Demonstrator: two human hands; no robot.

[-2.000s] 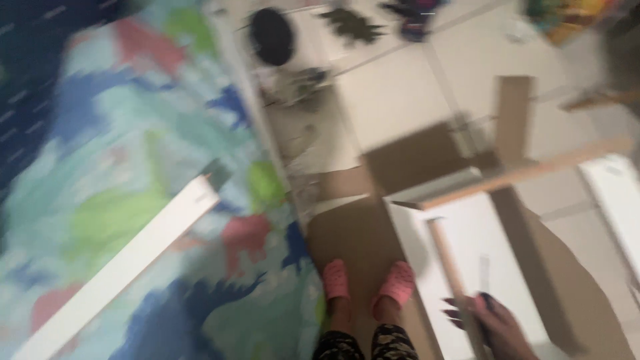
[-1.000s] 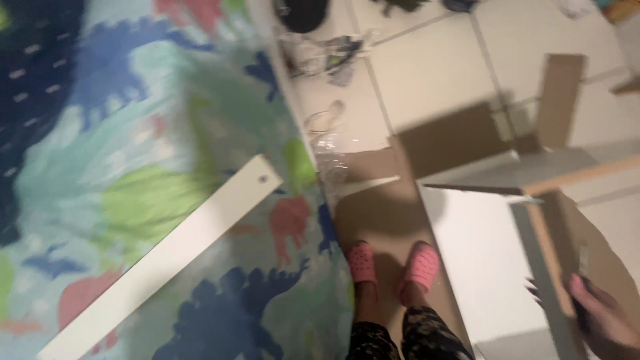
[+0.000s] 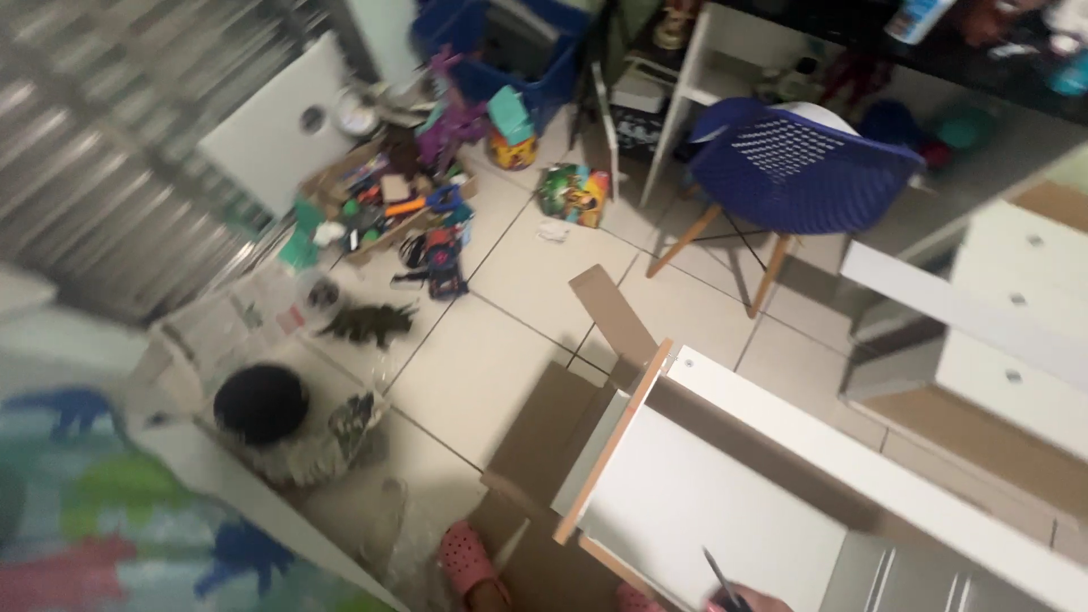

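Note:
At the bottom edge my right hand (image 3: 752,598) is partly in view, closed on a screwdriver (image 3: 722,568) with a thin metal shaft that points up and left. Beneath it lies a white furniture panel (image 3: 714,493), framed by a long white side board (image 3: 850,450) and a board with a bare wood-coloured edge (image 3: 616,442), whose upper end meets the side board. Small round fittings show near the end of the side board. My left hand is out of the frame.
Flat cardboard (image 3: 540,433) lies under the furniture. A blue chair (image 3: 799,170) stands beyond it, with white drilled panels (image 3: 1020,289) at right. A toy-filled box (image 3: 382,195), black round object (image 3: 261,404) and dinosaur-print bedding (image 3: 110,510) are at left. Pink clogs (image 3: 467,561) stand on cardboard.
The view has swung up and away from the bed, bringing the chair and toy box into sight. The white strip seen on the bedding earlier is out of view.

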